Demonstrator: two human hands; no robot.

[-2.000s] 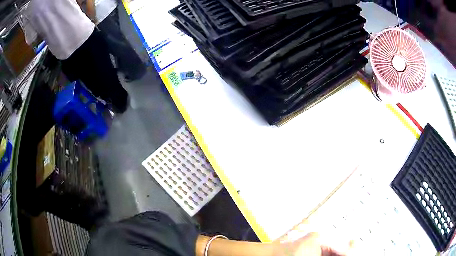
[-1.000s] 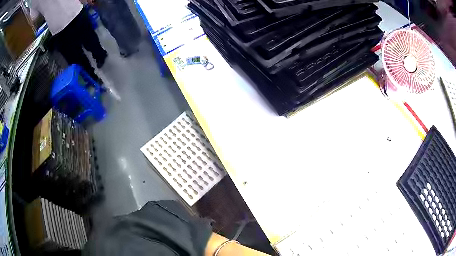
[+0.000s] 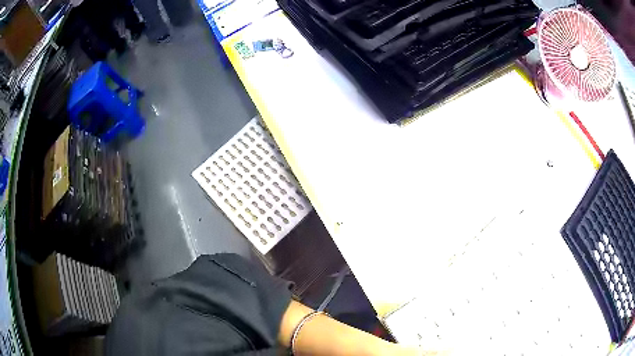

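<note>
A white slotted tray (image 3: 480, 306) lies on the bench at the lower right. Glare washes it out, so its slots show only as faint marks and their contents cannot be told. My left forearm, in a dark sleeve with a bracelet at the wrist, reaches right along the bottom edge towards the tray. My left hand is cut off by that edge. My right hand is out of the picture.
A stack of black trays (image 3: 411, 66) and a pink fan (image 3: 578, 57) stand at the back. A black tray with white parts (image 3: 606, 243) lies right. Keys (image 3: 273, 46) lie near the yellow edge. A spare slotted tray (image 3: 254, 184) sits low beside the bench; a blue stool (image 3: 106, 101) stands left.
The bench and its objects sit higher in the picture. My left hand, visible over the tray two seconds ago, has left the picture. Only legs of the people at the upper left still show.
</note>
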